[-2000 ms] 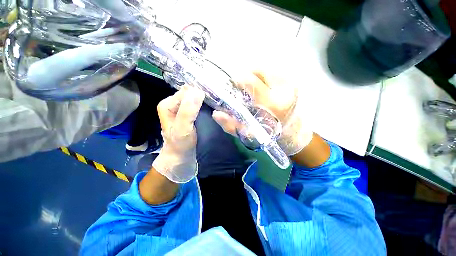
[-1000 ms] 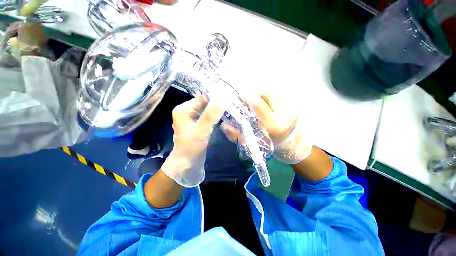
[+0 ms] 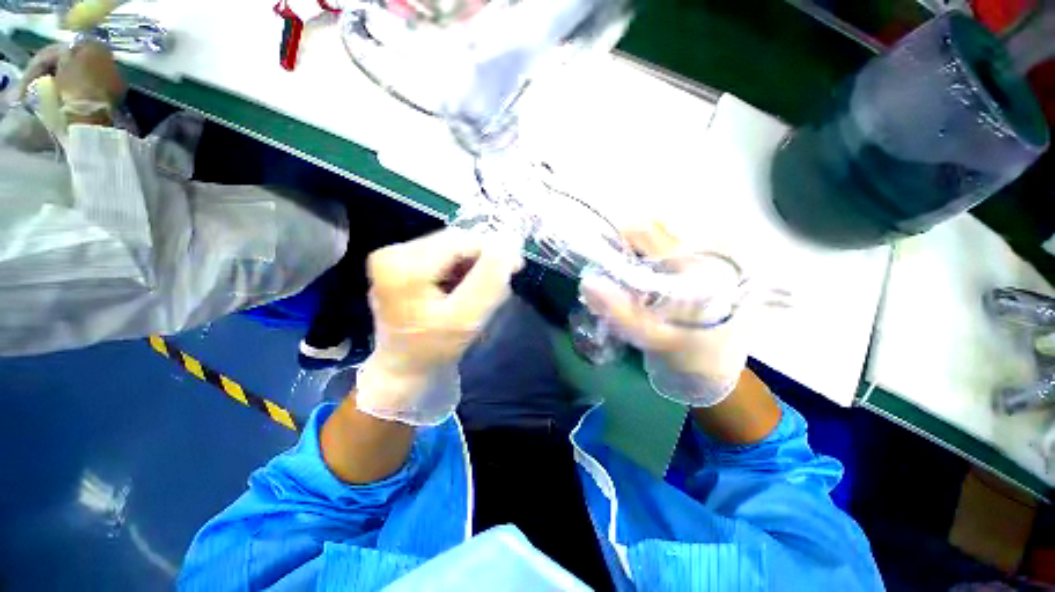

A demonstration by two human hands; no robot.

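Note:
A clear, glossy hollow plastic figure (image 3: 563, 237) is held in front of me over the bench edge, blurred in places. Its large bulb end points up and away, over the white sheet. Its narrower end with round bulbs lies at my right hand. My left hand (image 3: 437, 303), in a thin translucent glove, has its fingers closed on the figure's middle. My right hand (image 3: 677, 303), also gloved, grips the narrower end. Parts of the fingers show blurred through the clear plastic.
A dark grey translucent cylinder (image 3: 897, 139) stands on the white sheets (image 3: 798, 283) to the right. A red-and-black clamp (image 3: 290, 35) lies at the upper left. A person's white sleeve (image 3: 150, 249) is at left. Clear parts (image 3: 1024, 347) lie at the far right.
The figure has turned, so its large bulb end has swung from the left to the top middle. My right hand has moved slightly right. The red-and-black clamp has come into view.

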